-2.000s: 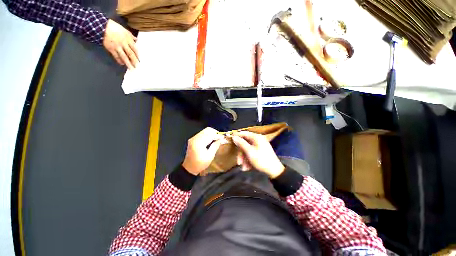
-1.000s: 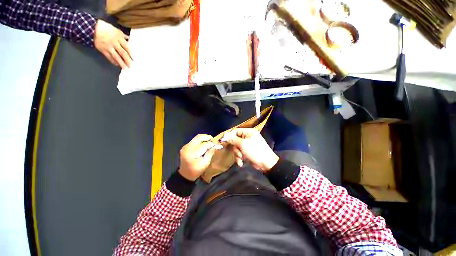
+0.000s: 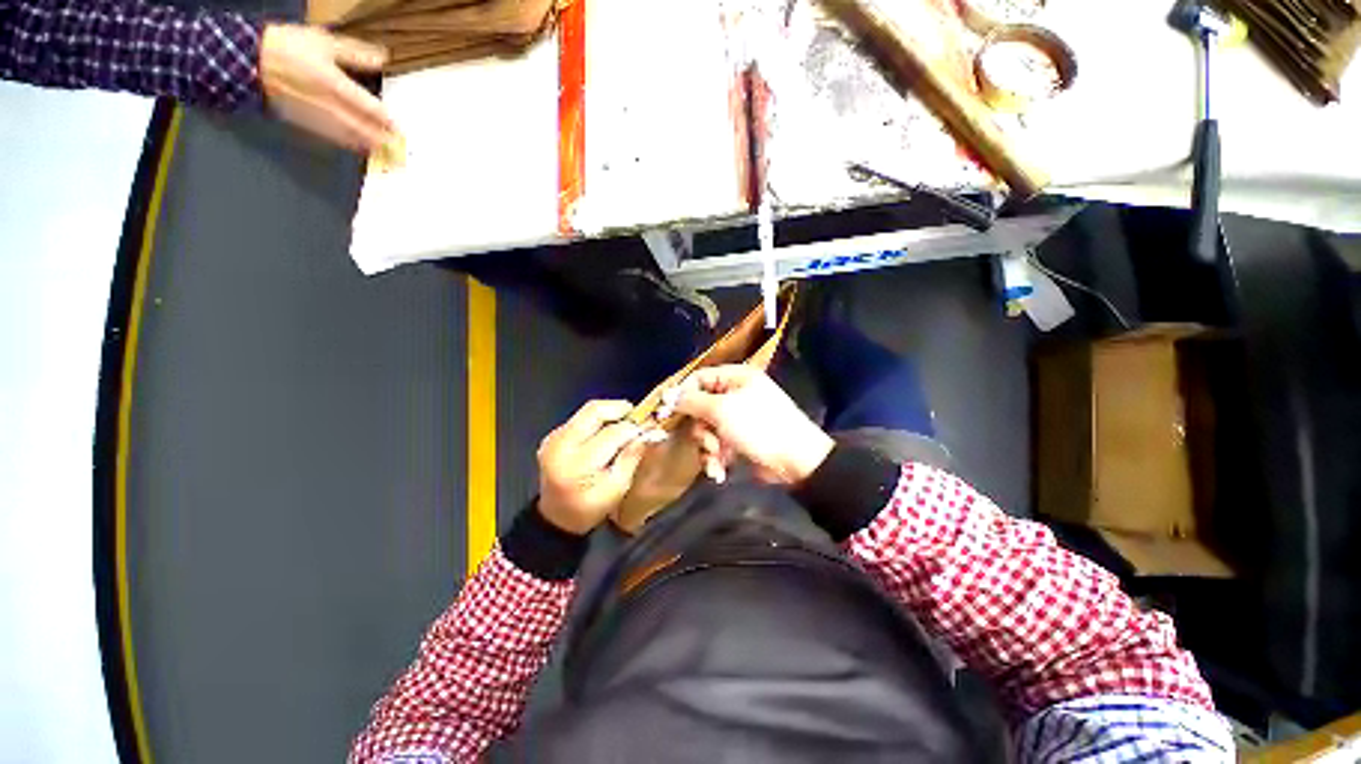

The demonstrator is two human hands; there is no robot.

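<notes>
A tan-brown bag panel [image 3: 651, 485] is held above my aproned lap, its long edge slanting up to the right. My left hand [image 3: 594, 466] pinches the edge on the left. My right hand [image 3: 746, 424] pinches the same edge just beside it, with fingertips nearly touching. Any small part between the fingertips is too small to make out. The panel's far end opens in a narrow fold beside the tip of the silver bar anvil [image 3: 769, 269], which juts from the table edge. I cannot tell whether they touch.
On the white table [image 3: 657, 135] lie a wooden-handled hammer [image 3: 940, 93], a small hammer [image 3: 1206, 142], a round ring [image 3: 1024, 63], a dark thin tool [image 3: 923, 194], red tape [image 3: 572, 120] and brown stacks [image 3: 448, 27]. Another person's hand [image 3: 326, 90] is at the left. A cardboard box [image 3: 1137, 448] stands below right.
The panel's far end has swung up and away from me to the bar's tip. My hands stay pinched on its edge, slightly shifted left. The other person's hand has moved up and is blurred.
</notes>
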